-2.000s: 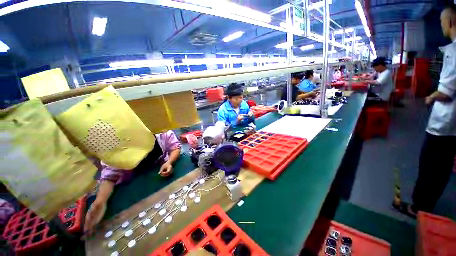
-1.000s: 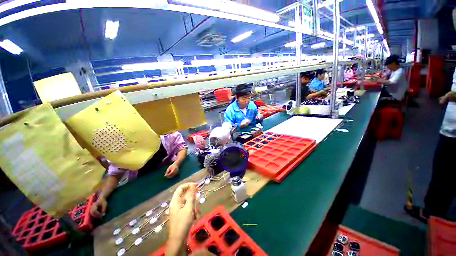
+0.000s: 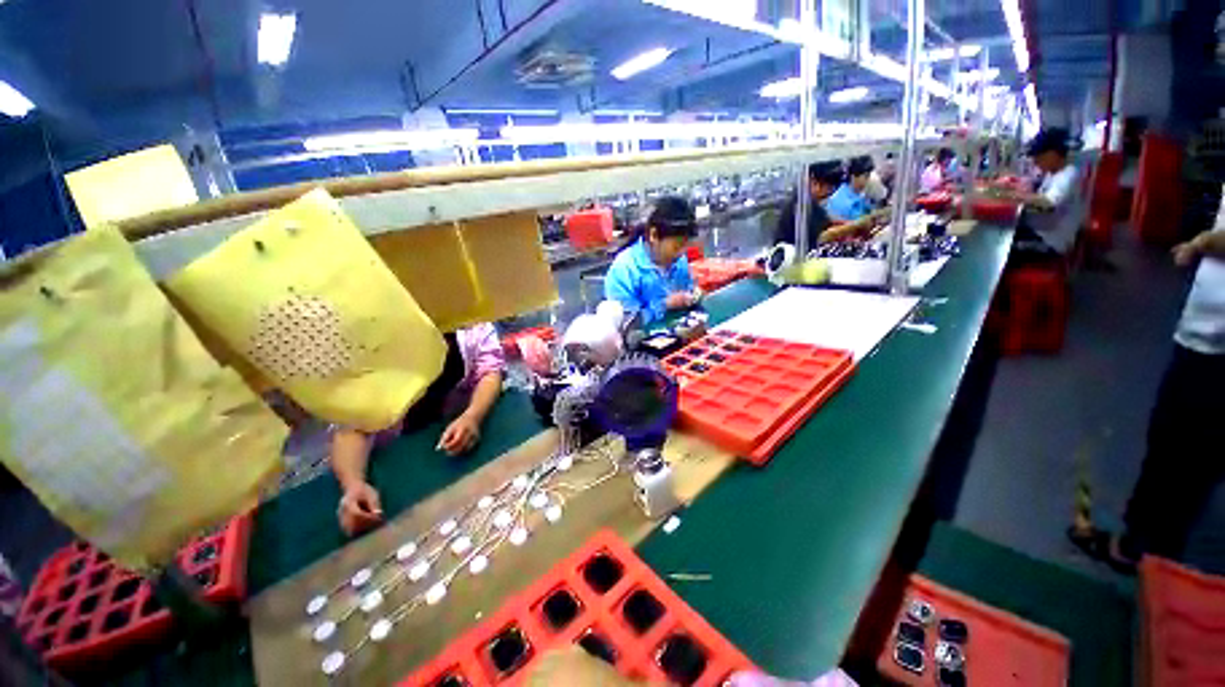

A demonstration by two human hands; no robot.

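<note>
A red-orange tray (image 3: 607, 564) lies at the bottom centre, cut off by the lower edge. Several of its square pockets hold dark watch bodies (image 3: 562, 608). A blurred hand, apparently my right hand (image 3: 571, 667), shows over the tray at the bottom edge. It is mostly cut off, and its fingers and any held thing cannot be made out. A pale pink patch (image 3: 793, 679), perhaps a sleeve, shows to its right. My left hand is not in view. White discs on thin cables (image 3: 461, 545) lie in rows on a brown board (image 3: 289, 644) beyond the tray.
A purple fan (image 3: 636, 403) and a small white bottle (image 3: 654, 483) stand past the tray. Stacked red trays (image 3: 766, 396) lie farther along the green bench. A co-worker's hands (image 3: 360, 510) rest across the board. Yellow sheets (image 3: 316, 322) hang at left. Another tray (image 3: 974, 631) is at lower right.
The raised hand seen over the discs one second ago has dropped out of that place, baring the discs. The view has shifted slightly. The co-worker's hand at left has moved toward the board.
</note>
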